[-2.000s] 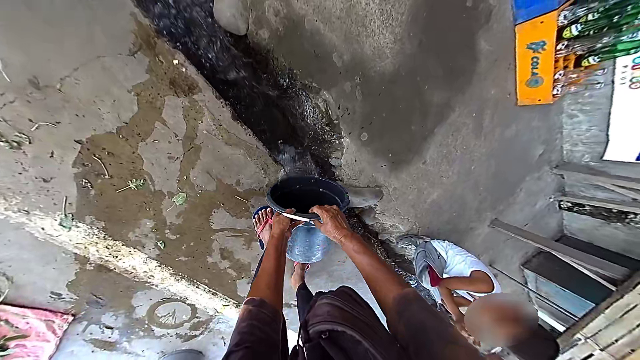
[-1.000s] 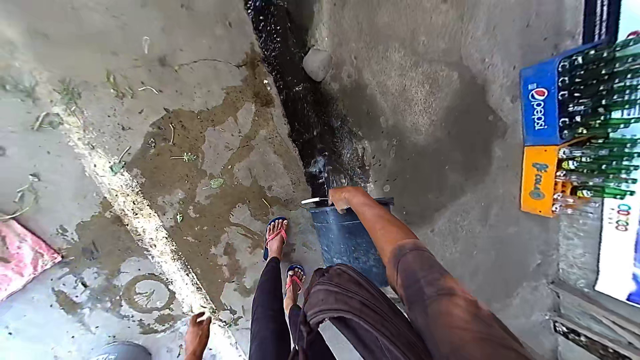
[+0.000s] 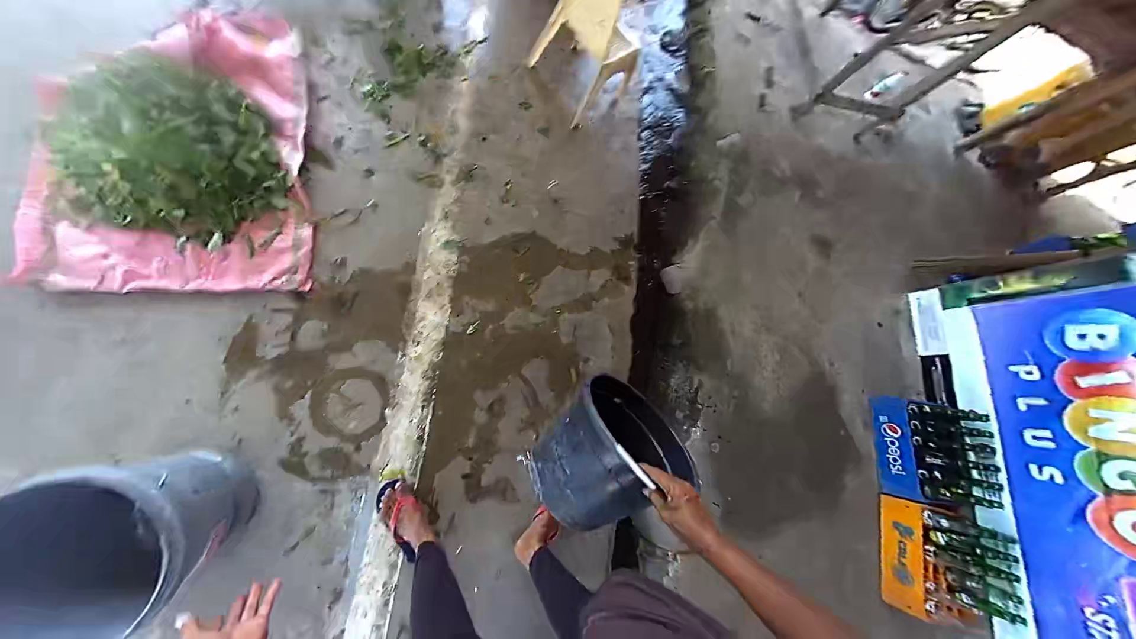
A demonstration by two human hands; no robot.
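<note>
A dark plastic bucket [image 3: 577, 466] hangs tilted in front of my legs, its mouth toward the upper right. My right hand [image 3: 683, 510] is closed around the grip of its white handle. At the lower left, my left hand [image 3: 238, 614] has its fingers spread and holds nothing that I can see. It is close to a large grey plastic barrel [image 3: 209, 497], which lies with its round mouth in view; the two look apart. The inside of the barrel is dark, and the bottom of the bucket is hidden.
A narrow wet drain channel [image 3: 657, 213] runs past the bucket. Beside my foot is a raised concrete curb [image 3: 435, 319]. Green leaves [image 3: 164, 146] lie on a pink sheet [image 3: 177, 266]. A blue bottle crate [image 3: 895, 448] and an orange one [image 3: 901, 555] stand right; a yellow chair [image 3: 590, 31] is ahead.
Two seconds ago both hands were on the bucket over the channel; my left hand let go and is now near the barrel. The bucket has come away toward the curb. The view has swung left.
</note>
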